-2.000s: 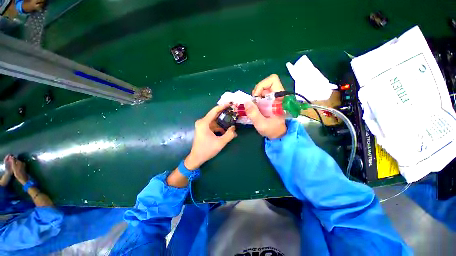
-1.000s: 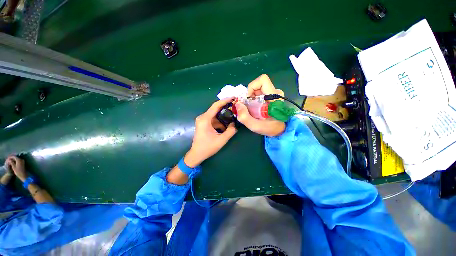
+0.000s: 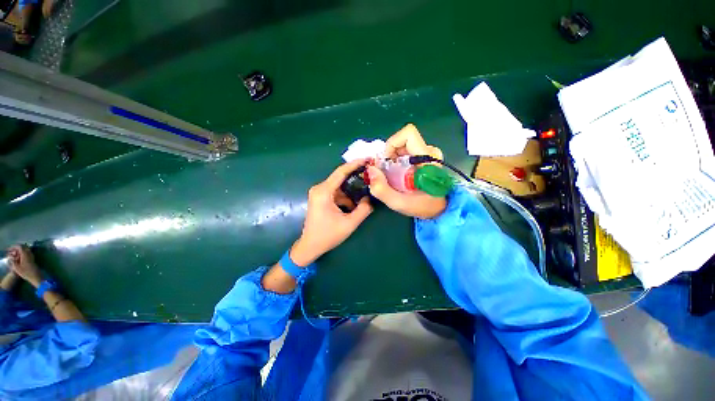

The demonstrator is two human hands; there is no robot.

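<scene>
My left hand (image 3: 332, 212) holds a small black part (image 3: 356, 185) between thumb and fingers, with a blue strap on the wrist. My right hand (image 3: 409, 192) grips a clear syringe (image 3: 398, 177) with red-pink contents, its bright green adapter (image 3: 433, 180) pointing right. The syringe's front end is at the black part; its tip is hidden by fingers. A black cable (image 3: 444, 162) and a clear hose (image 3: 513, 205) run right from the syringe. A crumpled white cloth (image 3: 364, 150) lies just behind the hands.
A black dispenser box (image 3: 581, 227) with a red light stands at right under white paper sheets (image 3: 639, 168). A tan pad (image 3: 502, 174) and white tissue (image 3: 491, 121) lie beside it. Black parts (image 3: 256, 85) sit on the green belt. A grey post (image 3: 110, 110) and another person's hands (image 3: 25, 265) are at left.
The green adapter has moved left and slightly down, and the syringe sits closer to the black part. The parts on the belt have shifted left. Both hands keep their hold.
</scene>
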